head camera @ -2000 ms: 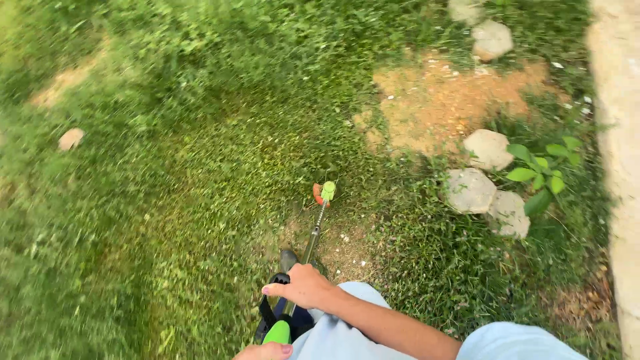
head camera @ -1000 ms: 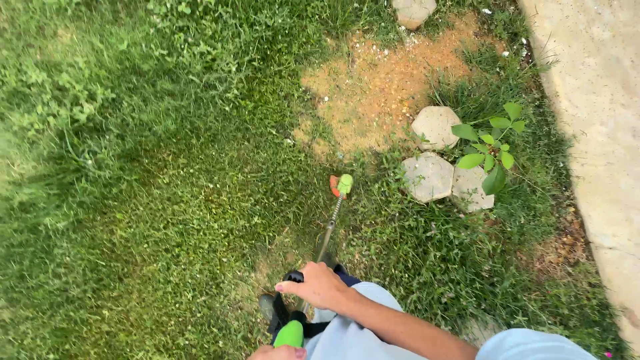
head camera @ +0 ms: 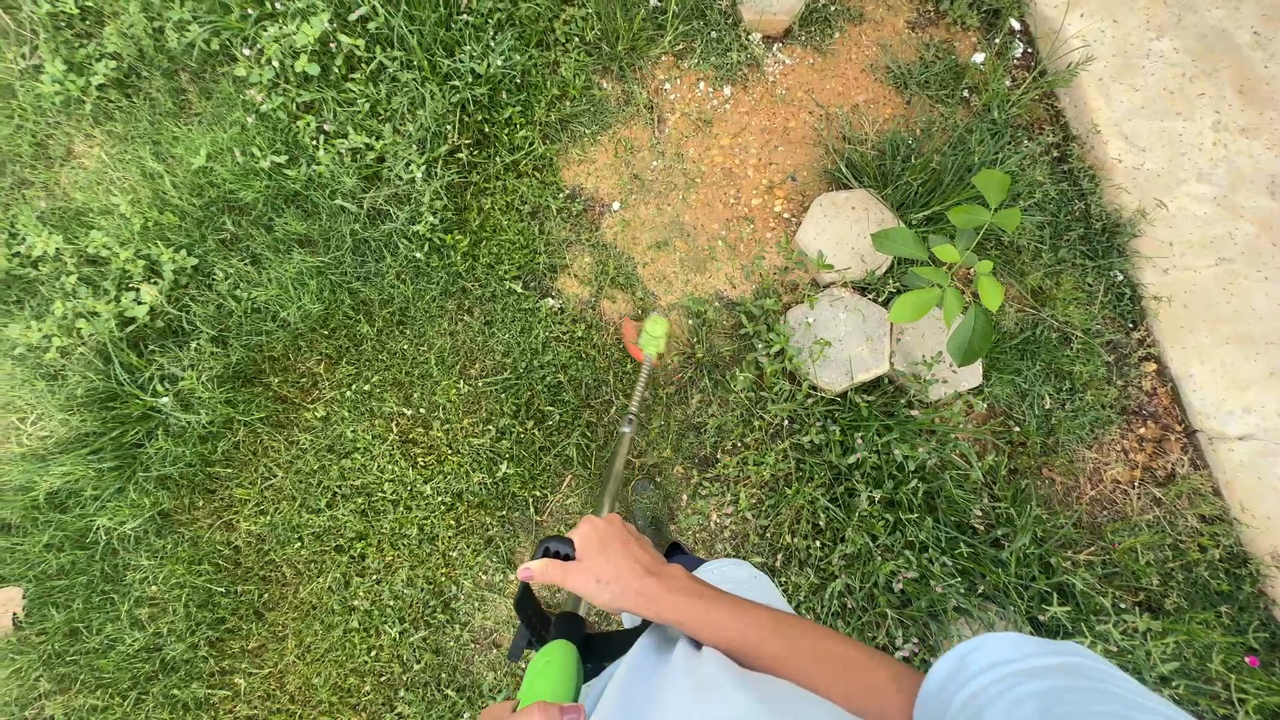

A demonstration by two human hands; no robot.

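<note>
A green and black string trimmer slants up from the bottom edge, its metal shaft (head camera: 618,465) ending in a blurred light-green head with an orange-red guard (head camera: 633,340) over short grass at the edge of bare soil. My right hand (head camera: 610,565) wraps around the black front handle (head camera: 553,548); its fingers are mostly hidden behind the palm. At the bottom edge, my left hand (head camera: 545,711) is partly in view on the green rear body (head camera: 551,675). A black strap (head camera: 600,648) hangs beside the shaft. A dark shoe (head camera: 650,505) shows just beyond my right hand.
Hexagonal paving stones (head camera: 838,340) lie right of the trimmer head, with a leafy young plant (head camera: 950,275) over them. A sandy bare patch (head camera: 715,190) stretches ahead. Along the right runs a pale concrete slab (head camera: 1190,200). Taller grass (head camera: 80,400) grows at the left.
The view has shifted, bringing the concrete slab further in. The trimmer head has come nearer to the sandy patch and the stones. Both hands have kept their hold.
</note>
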